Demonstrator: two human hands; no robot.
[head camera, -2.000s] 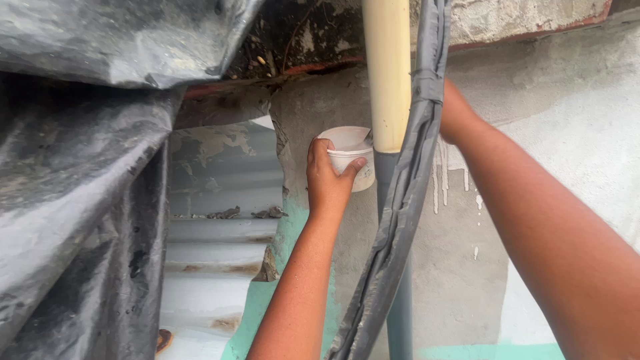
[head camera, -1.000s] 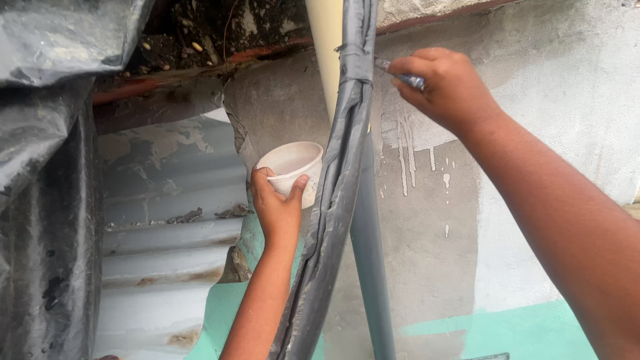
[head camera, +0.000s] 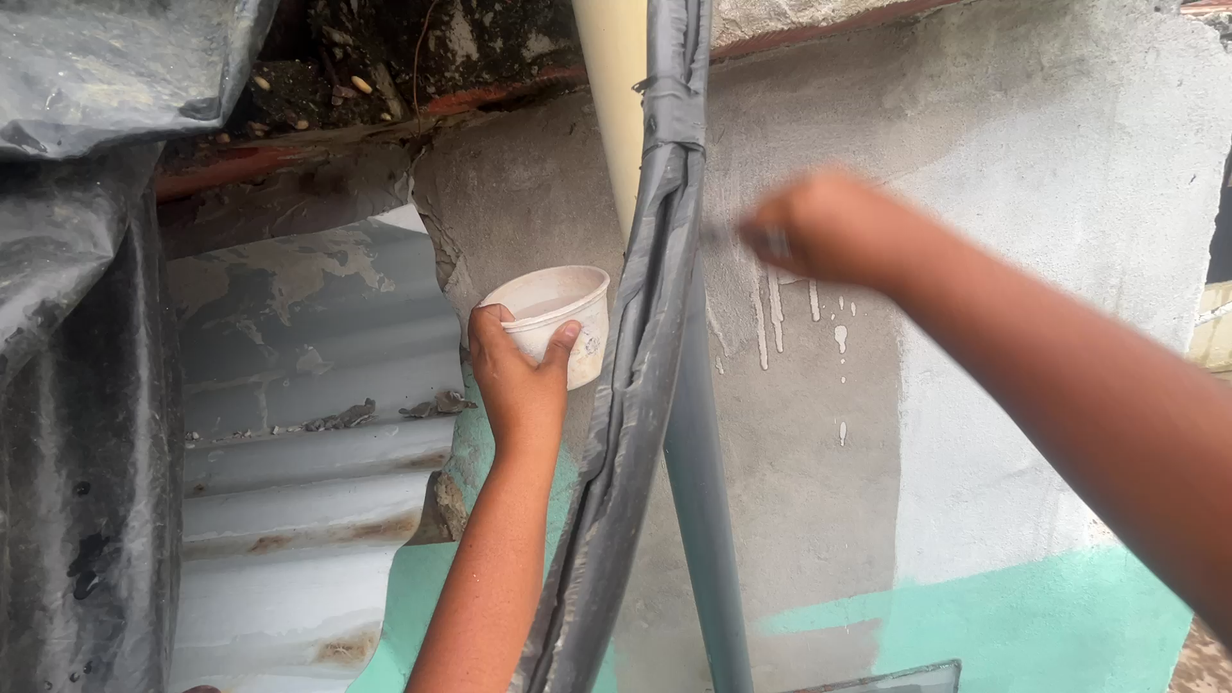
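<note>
My left hand grips a white plastic tub by its rim, thumb outside, left of the black wrapped cable bundle. Pale residue coats the tub; its contents are not clearly visible. My right hand, blurred by motion, is closed around a small tool, perhaps a brush, in front of the grey cement wall right of the bundle. The tool's tip is blurred near the bundle. White drips run down the wall below this hand.
A pipe, cream above and grey below, stands behind the cable bundle. Black plastic sheeting hangs at the left beside corrugated metal sheets. A rough ledge crosses the top. Green paint covers the lower wall.
My right hand was largely hidden behind the cable bundle two seconds ago; it now shows to the bundle's right. The tub, close against the pipe then, is now left of the bundle.
</note>
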